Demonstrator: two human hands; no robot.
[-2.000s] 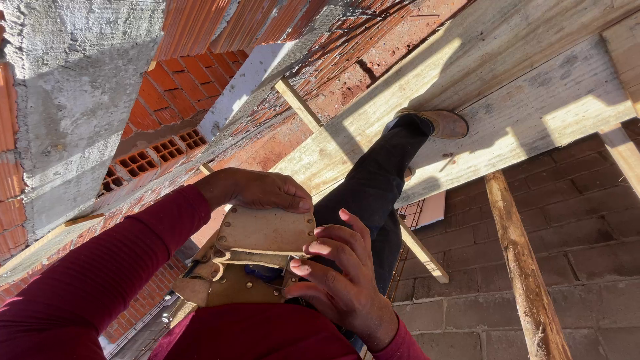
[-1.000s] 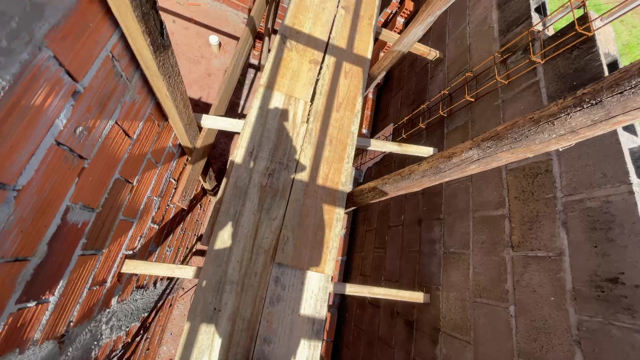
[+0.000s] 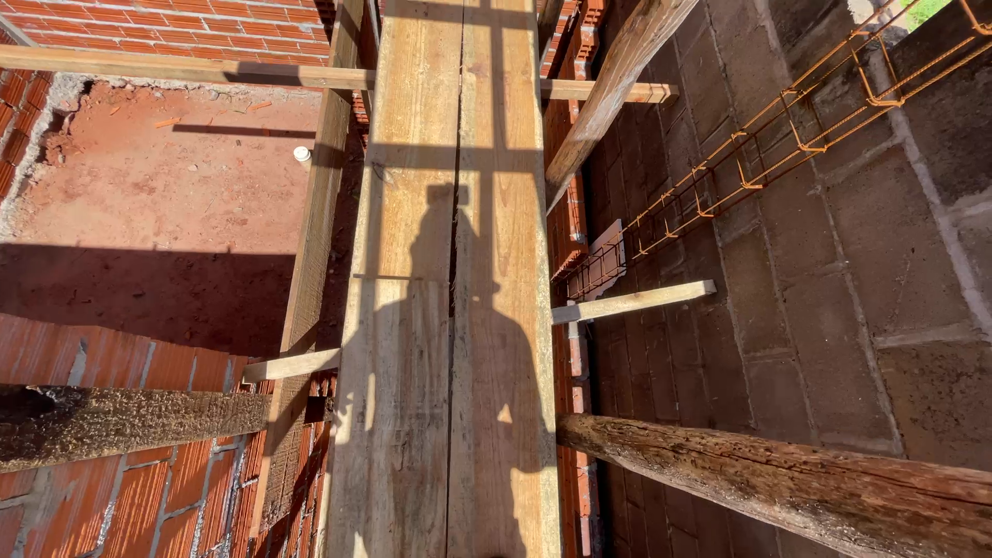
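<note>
Neither of my hands shows in the head view now. Long wooden planks (image 3: 496, 349) lie side by side as a walkway through the middle, with a narrow gap between them. A person's shadow falls across the boards. Short wooden crosspieces stick out at the sides, one on the right (image 3: 635, 302) and one on the left (image 3: 293, 364). What my hands hold or touch is hidden.
Rough wooden poles (image 3: 775, 484) flank the walkway, with a rusty rebar cage (image 3: 748, 170) at the right before a block wall (image 3: 806, 310). Hollow red brick walls (image 3: 170, 496) and a reddish dirt floor (image 3: 178, 186) lie to the left, below the boards.
Two seconds ago both my hands were at a leather tool pouch at my waist; they have since left the view. The view has swung over to the planks and moved along them.
</note>
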